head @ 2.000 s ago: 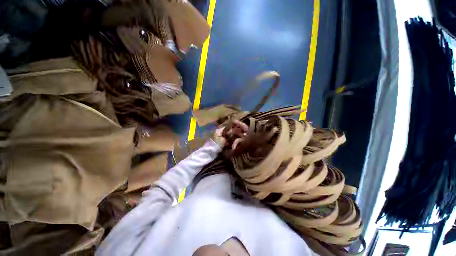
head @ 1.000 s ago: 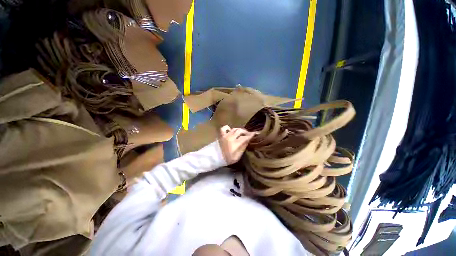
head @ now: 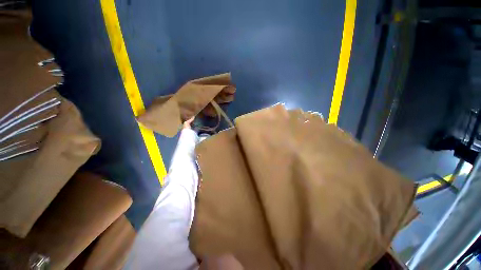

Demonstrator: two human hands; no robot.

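Note:
My left hand (head: pixel 188 123), small at the end of a white sleeve, reaches forward and grips a folded brown bag panel piece (head: pixel 176 108). A thin brown strap loop hangs beside this hand. A large stack of brown bag body panels (head: pixel 316 184) fills the lower middle and right, close to the camera, and appears draped over my right side. My right hand is not visible. A blurred skin-toned patch shows at the bottom edge; I cannot tell what it is.
More brown panels (head: pixel 105 211) are piled at the left, with white-edged layers above them. Yellow lines (head: pixel 126 74) cross the grey-blue floor (head: pixel 253 47). A dark metal frame (head: pixel 448 182) stands at the right edge.
The coiled straps on my right side are no longer seen; broad panels now cover that area. My left arm is extended further forward. The left-hand pile has shifted towards the left edge.

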